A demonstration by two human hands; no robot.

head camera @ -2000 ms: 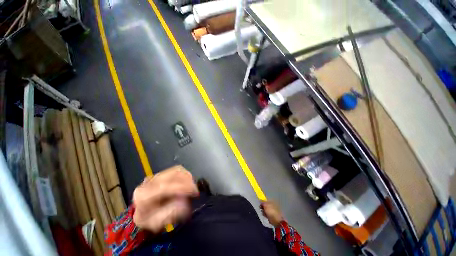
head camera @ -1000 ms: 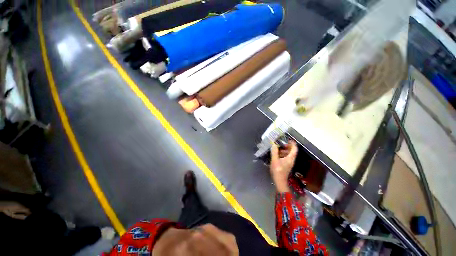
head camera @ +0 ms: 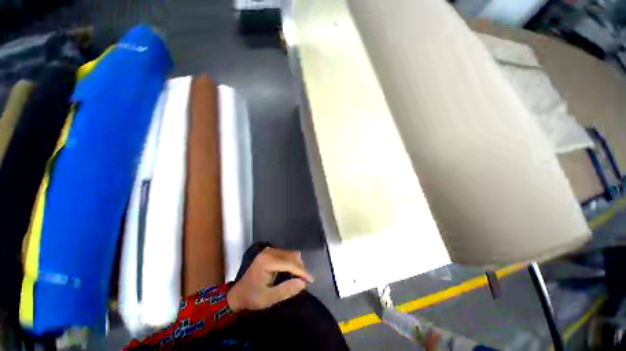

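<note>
My left hand (head camera: 270,277) is at the bottom centre, in front of my dark clothing. Its fingers are partly curled, with a gap between thumb and forefinger, and nothing shows in it. My right hand cannot be made out. A large thick beige roll (head camera: 463,130) lies lengthwise along a long table with a pale yellow top (head camera: 364,137). The roll's near end reaches past the table's white near edge. My left hand is left of the table corner and touches neither table nor roll.
On the left stand or lie a blue roll (head camera: 103,185), white rolls (head camera: 165,206) and a brown roll (head camera: 204,185). Grey floor (head camera: 278,158) runs between them and the table. A yellow floor line (head camera: 446,293) passes under the table end. Whitish cloth (head camera: 539,96) lies beyond the beige roll.
The view has turned and moved to the table's end. The large roll now shows along its length. My right hand, at the table edge a second ago, has left the visible area. My left hand is clearer.
</note>
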